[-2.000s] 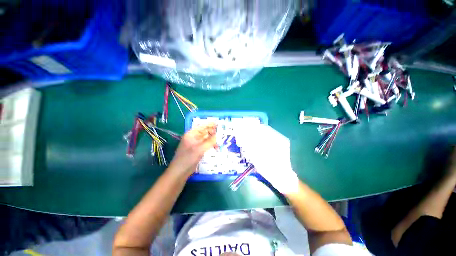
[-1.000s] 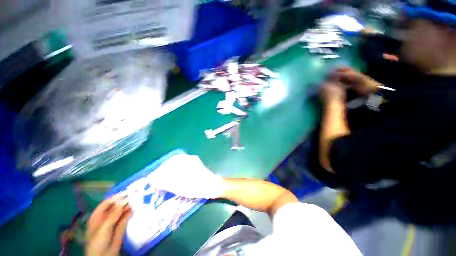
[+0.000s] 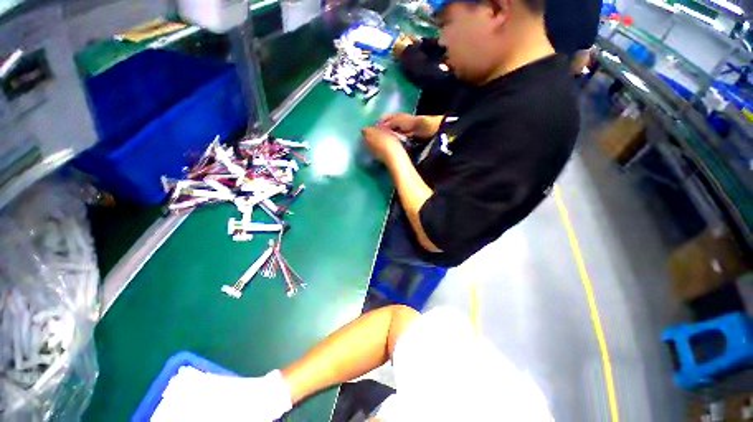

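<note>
My right hand [image 3: 219,398], in a white glove, is over the blue tray [image 3: 183,360] at the bottom edge of the picture. Its fingers are cut off and blend with the white contents, so what it holds cannot be told. My left hand is out of the picture. A heap of finished assemblies [image 3: 239,177], white tubes with coloured wires, lies on the green bench [image 3: 186,280] beyond the tray. One assembly [image 3: 252,268] lies apart, nearer the tray, its wires fanned out.
A clear bag [image 3: 45,321] of white tubes stands at the left. A blue parts bin [image 3: 169,124] is behind the heap. A person in black [image 3: 504,157] works at the bench, near another pile [image 3: 353,67]. A blue stool [image 3: 714,350] stands on the right.
The view has swung to the right, towards the neighbouring person and the aisle. My left hand has left the picture and the tray has shifted to the bottom edge.
</note>
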